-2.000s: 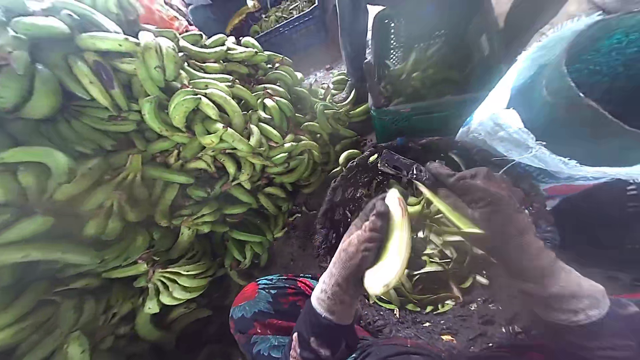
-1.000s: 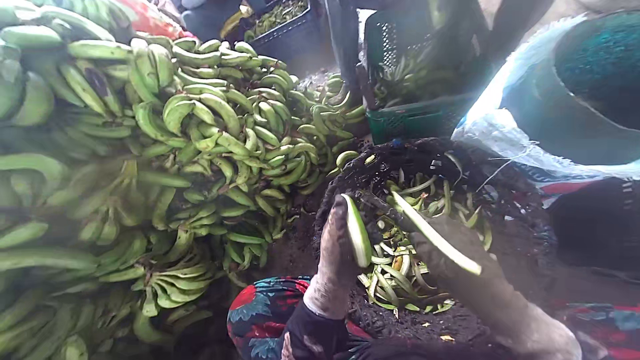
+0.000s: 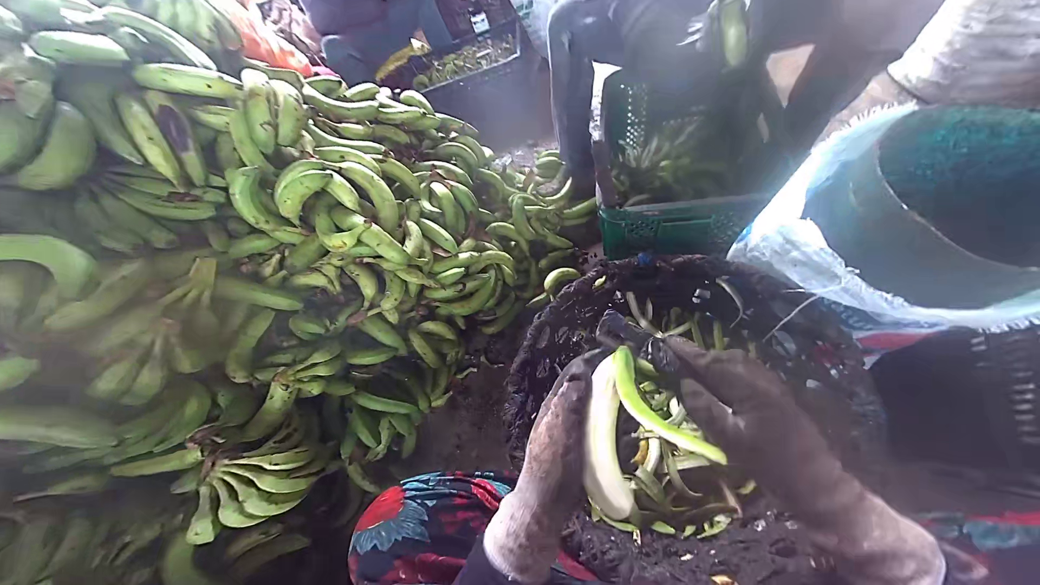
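Observation:
My left hand (image 3: pixel 552 463), in a stained glove, holds a mostly peeled plantain (image 3: pixel 603 439), pale and roughly upright, above a dark, dirt-caked basket (image 3: pixel 543 357). My right hand (image 3: pixel 756 422), also gloved, is closed at the fruit's top end around a small dark tool (image 3: pixel 621 327), whose blade I cannot make out. A strip of green peel (image 3: pixel 662 418) hangs from the top of the plantain, slanting down to the right. Cut peels (image 3: pixel 678 479) lie in the basket under both hands.
A large heap of green plantains (image 3: pixel 357 211) fills the left side. Beyond the basket stands a green plastic crate (image 3: pixel 682 227) with peels, beside another person's leg (image 3: pixel 569 97). At right is an open container with a white woven sack (image 3: pixel 812 260). A dark crate (image 3: pixel 496 93) stands farther back.
My right hand has moved back up to the plantain's top, beside my left hand; a second ago it was lower and farther right. The plantain shows more pale flesh now. A sleeve has appeared at upper right.

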